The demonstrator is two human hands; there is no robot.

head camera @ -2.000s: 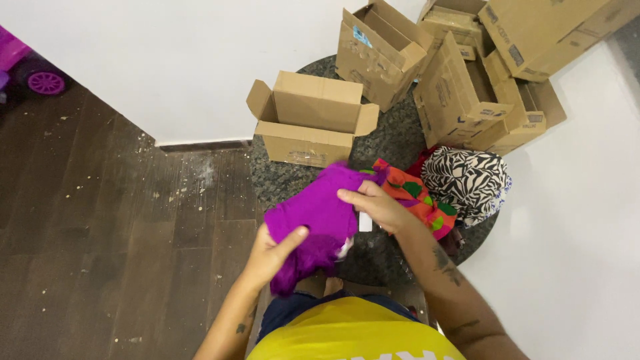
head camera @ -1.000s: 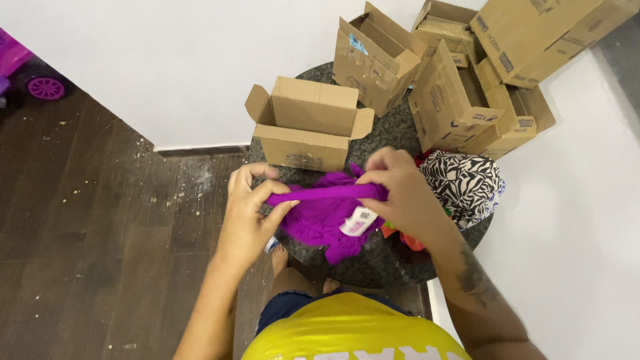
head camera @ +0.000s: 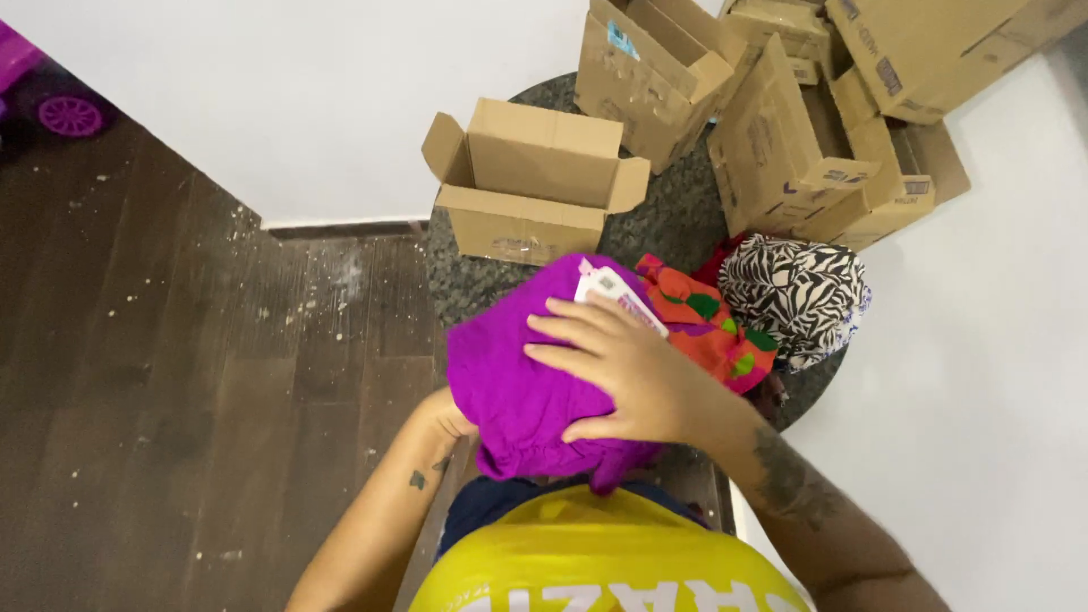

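A purple garment (head camera: 527, 374) with a gathered edge and a white hang tag (head camera: 620, 297) is spread out in front of my body. My left hand (head camera: 455, 416) is under its left side, with the fingers hidden by the cloth. My right hand (head camera: 612, 365) lies on top with its fingers spread, partly over the tag. Just right of the garment, an orange cloth with green and purple shapes (head camera: 714, 340) rests on the dark stone tabletop (head camera: 671, 212), beside a black-and-white patterned cloth bundle (head camera: 799, 293).
An open cardboard box (head camera: 527, 225) stands on the table behind the garment. Another open box (head camera: 646, 85) is behind it, and several more cardboard boxes (head camera: 782, 153) are piled at the right back. White walls border the table. A purple toy vehicle's wheel (head camera: 72, 116) shows at the far left.
The purple garment, bunched under a stretched edge held by both hands one second ago, is now spread wider. My right hand has let go of that edge and lies flat on the cloth.
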